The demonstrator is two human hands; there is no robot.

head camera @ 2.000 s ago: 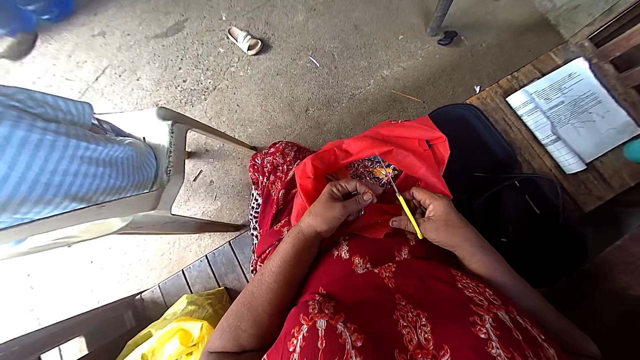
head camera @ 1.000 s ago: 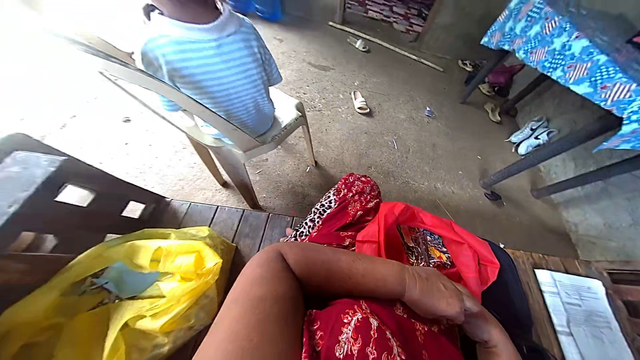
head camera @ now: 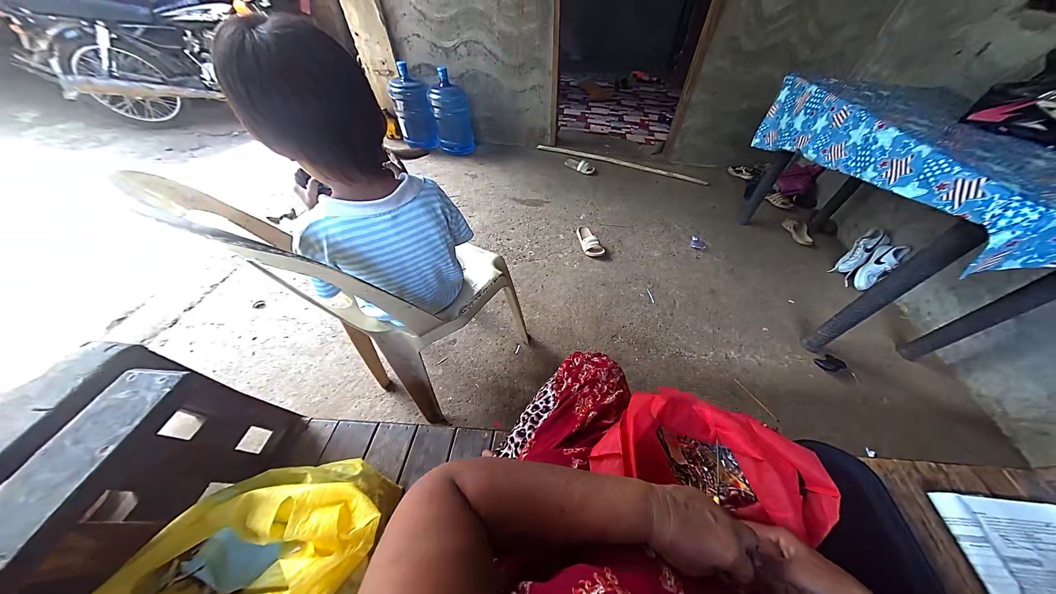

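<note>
My left hand (head camera: 705, 532) lies at the lower right over my lap, its forearm stretched across my red patterned clothing. Against it is my right hand (head camera: 784, 557), partly cut off by the bottom edge. Their fingers are hidden, so what they hold cannot be told. Just beyond the hands, a red fabric bag (head camera: 643, 437) lies with its mouth spread, showing small dark and multicoloured pieces (head camera: 709, 470) inside. No scissors show in this view.
A yellow plastic bag (head camera: 330, 503) is on the slatted wooden bench (head camera: 396, 454) at left. A person in a striped shirt (head camera: 388, 247) sits on a plastic chair (head camera: 487, 268). Printed papers (head camera: 1002, 536) lie at right, below a cloth-covered table (head camera: 907, 157). Sandals (head camera: 590, 242) are on the floor.
Two seconds ago my right hand had yellow-handled scissors at the red bag; now they are out of sight. My hands have come together. The view has swung up and left.
</note>
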